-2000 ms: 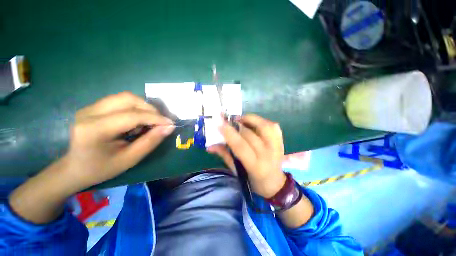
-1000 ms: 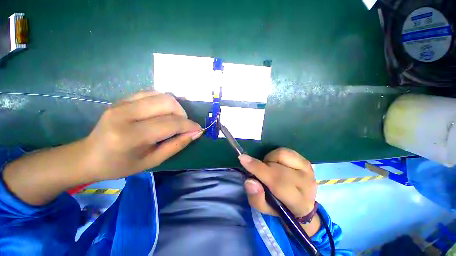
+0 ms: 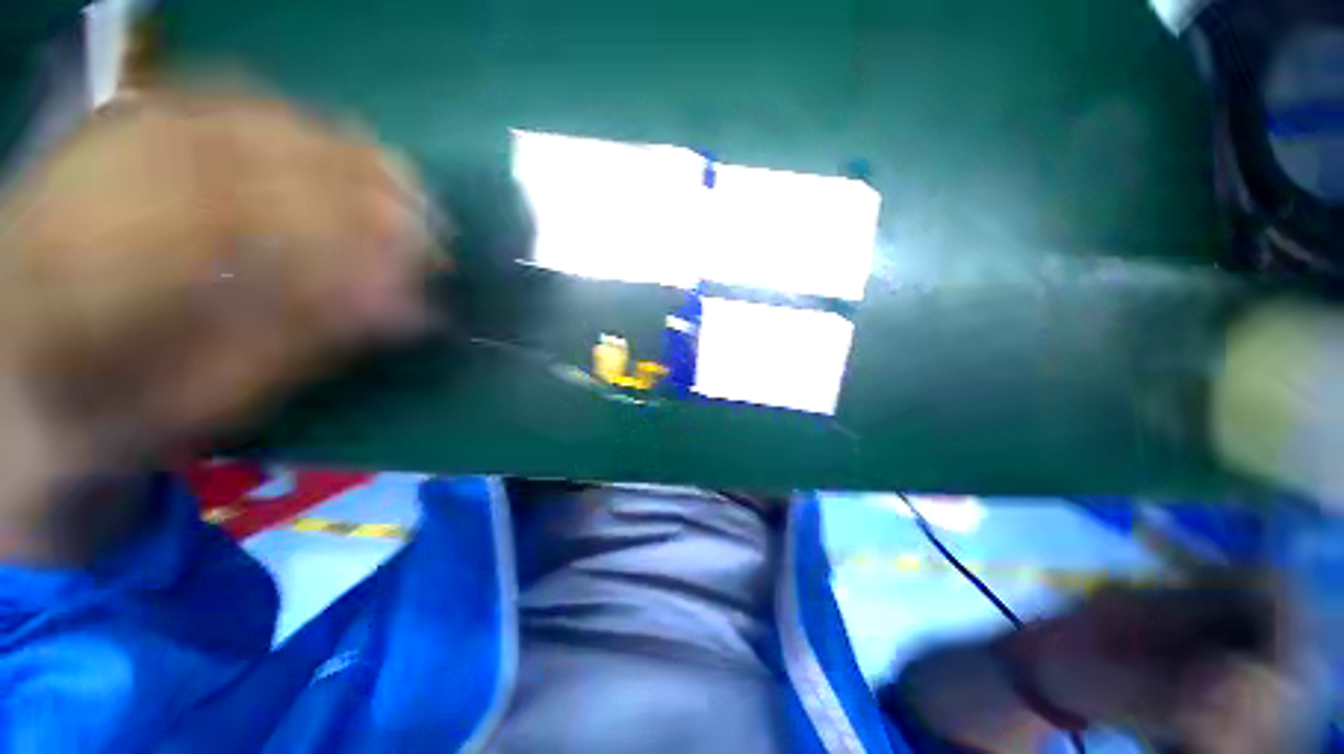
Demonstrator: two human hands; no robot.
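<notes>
Three white pouch cells (image 3: 781, 228) lie flat on the dark green mat, joined by a narrow blue protection board (image 3: 683, 346). The cells are overexposed. A yellow flex tail (image 3: 627, 364) sticks out left of the board. A thin solder wire (image 3: 568, 368) lies on the mat beside and under the tail. My left hand (image 3: 221, 251) is at the left, away from the pack and strongly blurred; what its fingers hold cannot be told. My right hand (image 3: 1164, 670) is low at the right, beyond the bench edge, dark and blurred. A thin black cable (image 3: 966, 567) runs to it; the soldering iron cannot be made out.
A loose cell (image 3: 106, 52) shows at the upper left, partly behind my left hand. A black fan frame (image 3: 1253, 162) is at the upper right. A whitish tub (image 3: 1297, 390) stands or lies at the right rim. The bench's front edge (image 3: 884, 489) runs just below the pack.
My left hand has moved left and up, away from the board. My right hand has moved down and right with the iron's tip gone from the board. The yellow tail shows again.
</notes>
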